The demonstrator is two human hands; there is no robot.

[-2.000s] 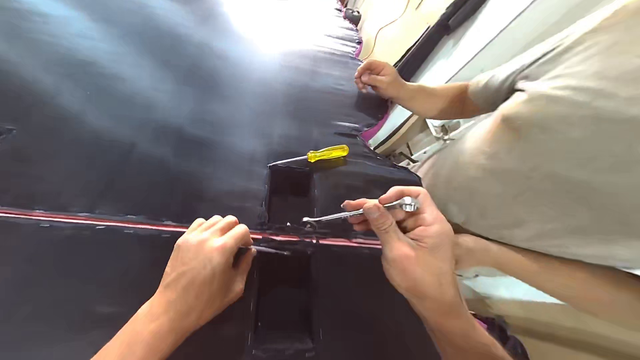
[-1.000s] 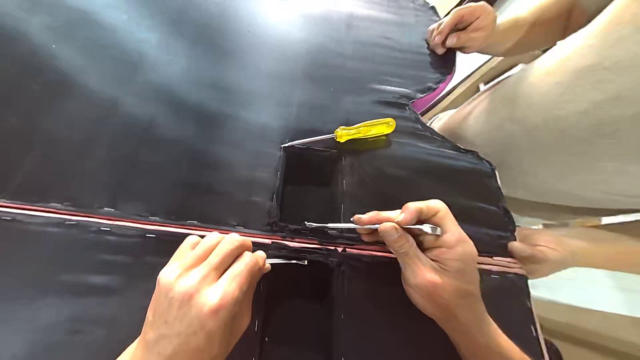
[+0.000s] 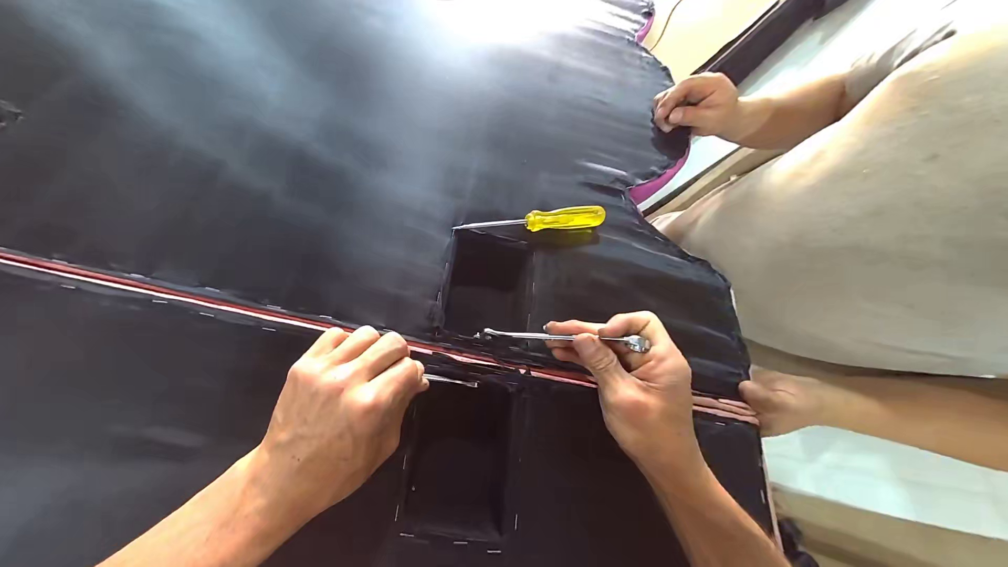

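Observation:
Black stapled fabric (image 3: 315, 181) spreads under both hands, crossed by a red and white seam strip (image 3: 181, 296). My left hand (image 3: 339, 409) rests at the strip, closed around a thin metal tool (image 3: 453, 381) whose tip points right. My right hand (image 3: 638, 386) grips a slim metal tool (image 3: 535, 336) between thumb and fingers, its tip just above the strip near the lower edge of a dark rectangular recess (image 3: 487, 283). Beyond that recess lies a screwdriver with a yellow handle (image 3: 565, 218), touched by neither hand. A second dark recess (image 3: 457, 465) sits below the strip.
At the right stands another person in a light shirt (image 3: 866, 220). One of that person's hands (image 3: 697, 106) holds the fabric's upper right edge; the other hand (image 3: 787, 402) is at the strip's right end. Purple material (image 3: 660, 185) shows along the scalloped edge.
The other person's lower hand has come to the strip's right end since the earliest frame. Both my hands keep their tools near the strip. The view has shifted somewhat.

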